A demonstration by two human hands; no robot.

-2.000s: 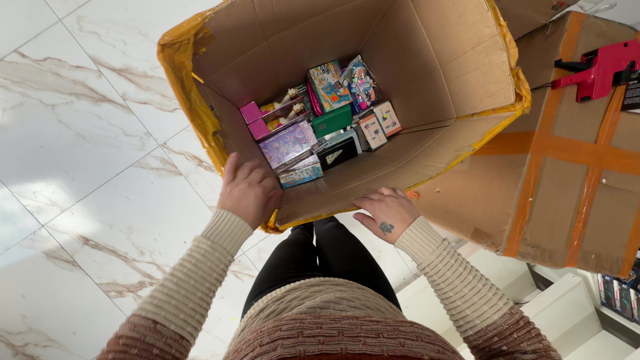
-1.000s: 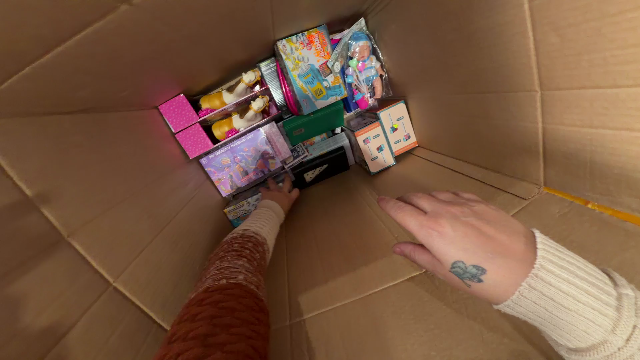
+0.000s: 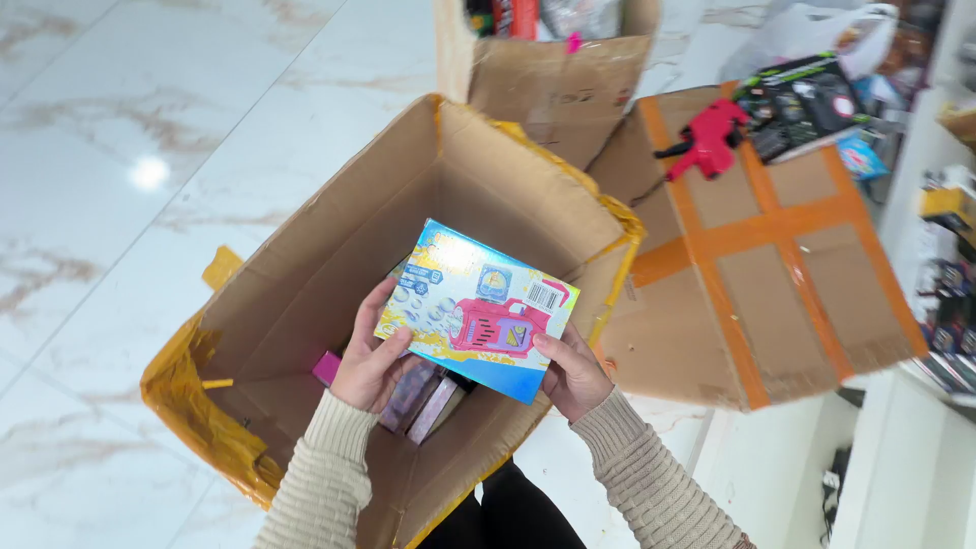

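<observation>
Both my hands hold a blue and yellow toy box (image 3: 479, 313) with a pink bubble toy pictured on it. My left hand (image 3: 375, 352) grips its left end, thumb on the printed face. At its lower right corner, my right hand (image 3: 573, 370) holds on with the thumb on top. The toy box is above the opening of a large cardboard box (image 3: 305, 252) whose rim carries yellow tape. Inside, partly hidden by the held box and my left hand, lie a pink package (image 3: 327, 368) and purple boxes (image 3: 412, 396).
On the right stands a closed cardboard box (image 3: 778, 267) with orange tape; a red tool (image 3: 711, 139) and a black printed package (image 3: 797, 107) rest on it. Another open cardboard box (image 3: 560, 84) is behind. White shelving (image 3: 884, 450) borders the right side; marble-look tiles (image 3: 137, 175) cover the floor.
One second ago my left hand reached among the packages in the cardboard box and my right was apart from them. Now both hold the toy box higher up. The view has pulled back.
</observation>
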